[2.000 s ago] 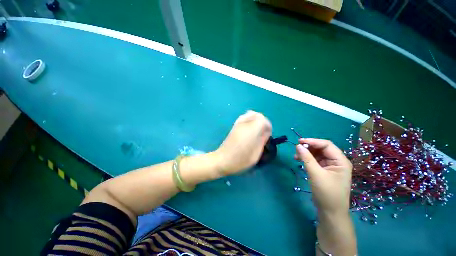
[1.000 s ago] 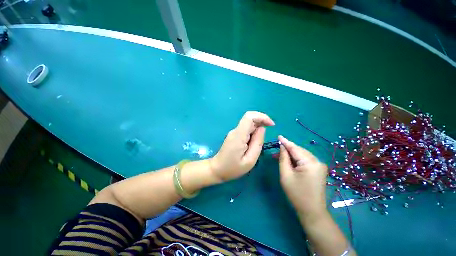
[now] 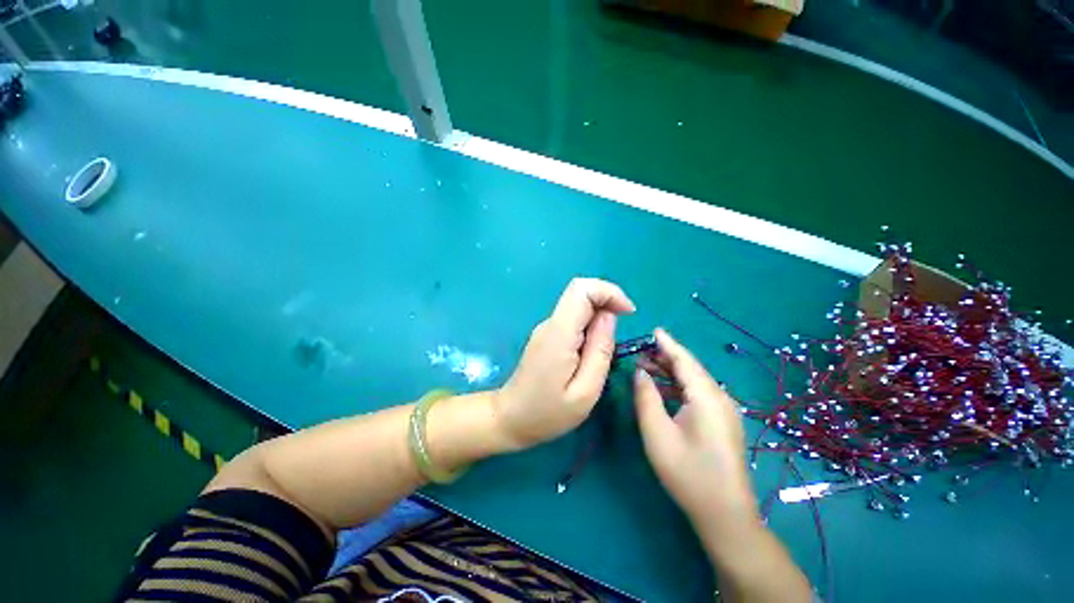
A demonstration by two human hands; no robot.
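My left hand (image 3: 563, 363), with a bangle at the wrist, is closed around a black unit that it mostly hides. The unit's narrow black stem (image 3: 634, 346) points right, out of the fingers. My right hand (image 3: 695, 430) is at the stem's tip, with thumb and index finger a little apart; whether it holds a wire lead cannot be made out. A thin dark wire with a pale tip (image 3: 562, 486) hangs below my left hand. A tangled pile of red wire leads with whitish tips (image 3: 942, 377) lies to the right, over a small carton (image 3: 877, 290).
A white tape roll (image 3: 91, 183) lies flat at the far left of the bench. A white strip (image 3: 806, 492) lies beside the pile. A grey post (image 3: 412, 71) stands at the white rail (image 3: 660, 204). A black unit (image 3: 107, 32) sits on the green belt beyond. A brown carton (image 3: 754, 14) is at the top.
Earlier my right hand pinched a lead away from the stem; it has since come left to the stem's tip, and its thumb has parted slightly. My left hand has turned, showing the stem.
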